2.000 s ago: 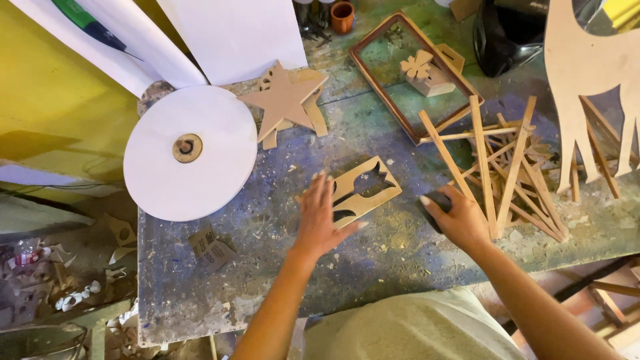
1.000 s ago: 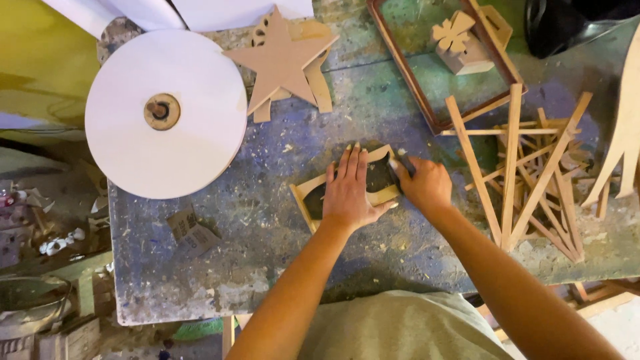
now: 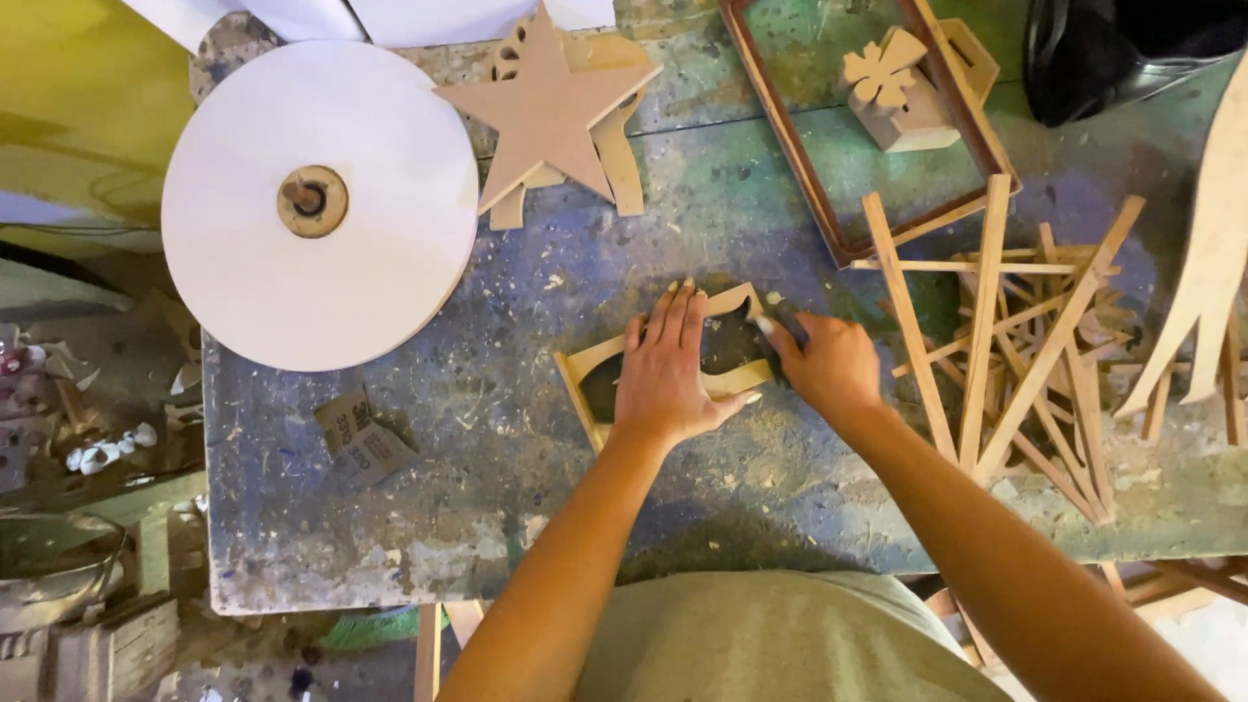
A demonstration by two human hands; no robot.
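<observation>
A flat wooden cutout frame with curved openings lies on the paint-stained workbench. My left hand rests flat across its middle, fingers pointing away from me, thumb out to the right. At the frame's right end, my right hand is closed around a dark object, probably a sanding block, which is mostly hidden by the fingers and touches the frame's edge.
A large white disc and a wooden star lie at the back left. Folded sandpaper is near the left edge. A rectangular wooden frame surrounds a small block with a flower cutout. Wooden sticks are piled at right.
My left hand has moved from the cutout frame's left end onto its middle. My right hand, formerly a little apart from the frame, now meets its right end. The view has shifted closer.
</observation>
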